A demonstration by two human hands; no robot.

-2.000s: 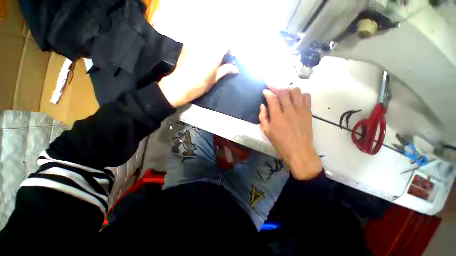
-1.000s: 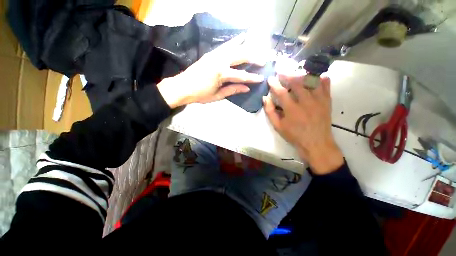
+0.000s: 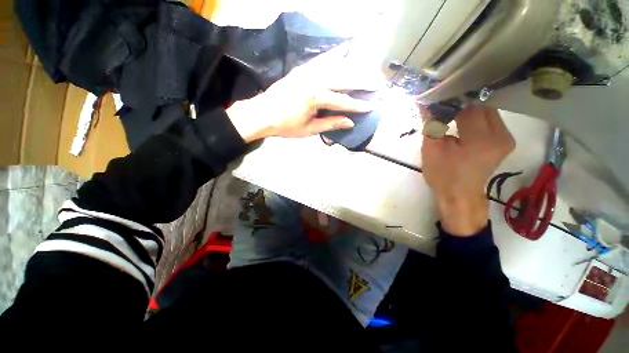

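Observation:
A dark fabric piece (image 3: 353, 132) with a rounded end lies on the white table under the bright lamp, at the needle area of the off-white sewing machine (image 3: 476, 41). My left hand (image 3: 300, 107) lies flat on the fabric, fingers pointing at the presser foot, which is mostly lost in glare. My right hand (image 3: 469, 155) is off the fabric, raised beside the machine head at a small beige round part (image 3: 435, 129). Its fingers are bent and partly hidden behind the machine parts, so whether they grip anything cannot be told.
Red-handled scissors (image 3: 534, 205) lie right of my right hand, with thin black trimmings (image 3: 502, 185) beside them. Blue snips (image 3: 592, 234) and a small tray (image 3: 598, 281) are at the right corner. A dark fabric heap (image 3: 138, 62) lies left over cardboard (image 3: 65, 131).
My right hand has left the fabric and moved right, up to the machine head. My left hand stays on the fabric, whose rounded end now shows near the needle.

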